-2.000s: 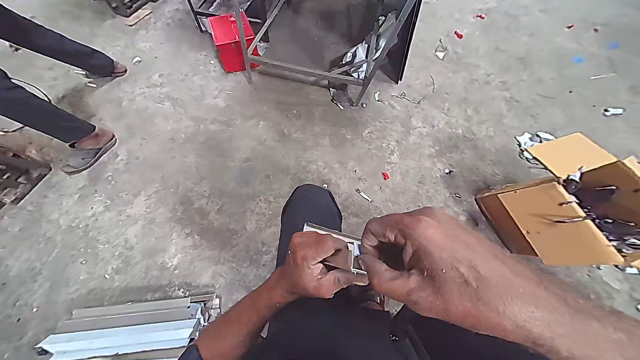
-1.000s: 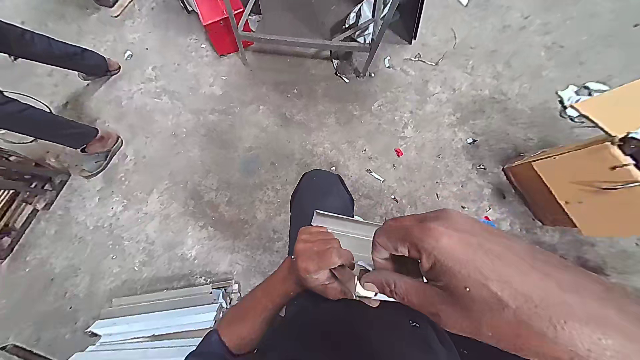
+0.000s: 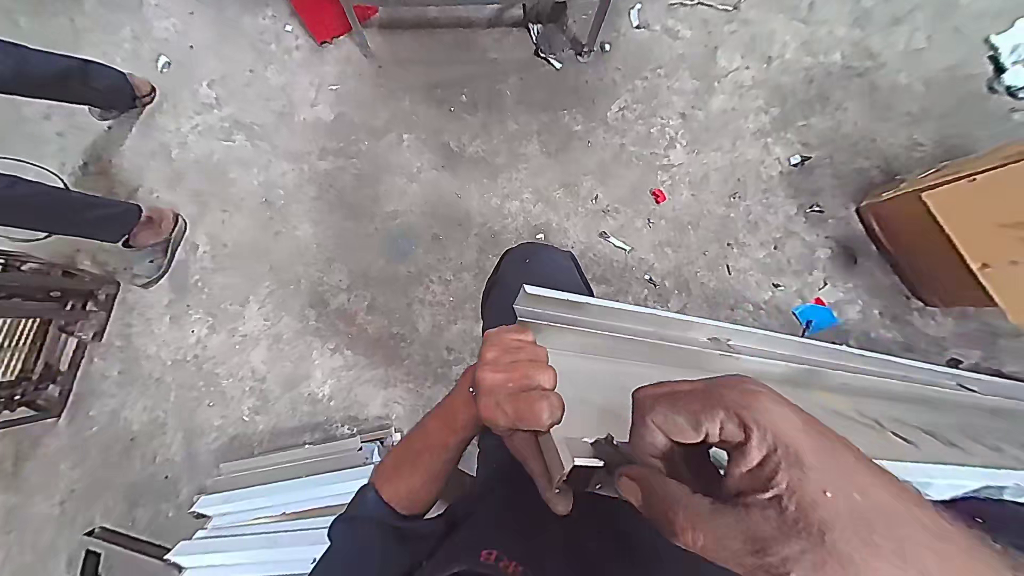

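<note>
A long silvery metal profile with a raised lip lies across my lap and runs off to the right edge. My left hand grips its near end, fingers folded over the end and thumb pointing down. Beside the thumb is a small flat piece, partly hidden by that hand. My right hand is over the near edge of the profile, thumb and forefinger curled together around a small dark piece at that edge. What exactly it pinches is partly hidden.
A stack of metal profiles lies at lower left. A cardboard box stands at right, a metal frame stand with a red object at top. Another person's feet and a dark metal rack are at left. Scraps litter the floor.
Much more of the metal profile now shows, stretching to the right beneath my right hand. The view has tilted down, with the metal stand and box shifting toward the edges.
</note>
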